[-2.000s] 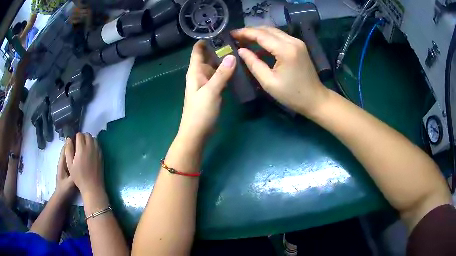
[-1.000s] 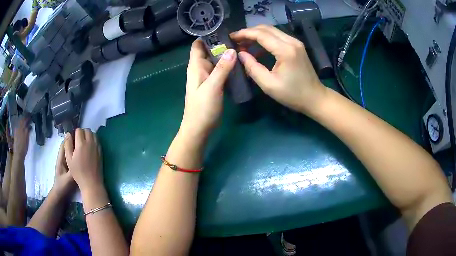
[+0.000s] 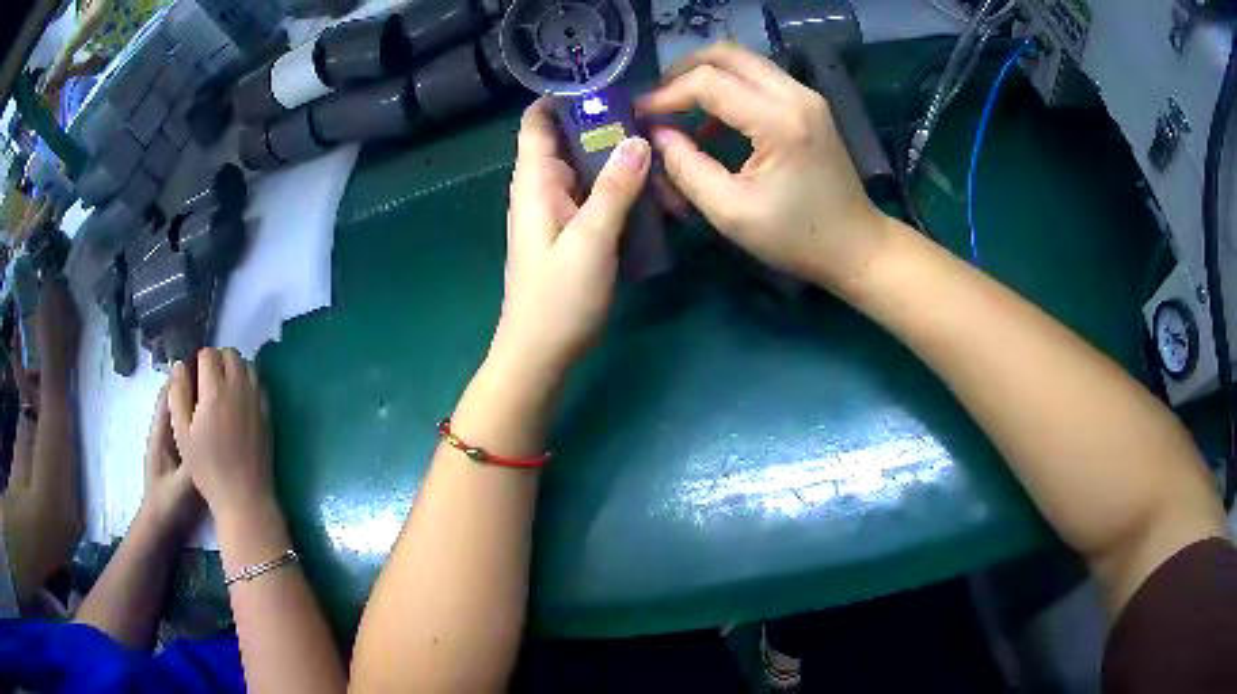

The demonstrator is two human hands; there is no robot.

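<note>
A dark-grey handheld blower unit (image 3: 649,244) is held over the green mat, with its round spoked fan head (image 3: 570,41) at the top edge. A small white-violet light (image 3: 593,106) glows below the head, just above a yellow label (image 3: 602,137). My left hand (image 3: 570,231) is closed around the handle, with the thumb on its face below the label. My right hand (image 3: 773,170) is at the handle's right side with bent fingers; whether its fingertips grip the unit is hard to tell.
Dark-grey units (image 3: 366,115) lie in rows at the far left, one with a white band. A set-apart unit (image 3: 848,115) lies right of my hands. A blue tube (image 3: 979,156) and a pressure gauge (image 3: 1172,338) are at right. A co-worker's hands (image 3: 217,427) are at left.
The white-violet light on the handle now glows; it was unlit before. The held unit has shifted slightly. At far left, another person's arm has moved.
</note>
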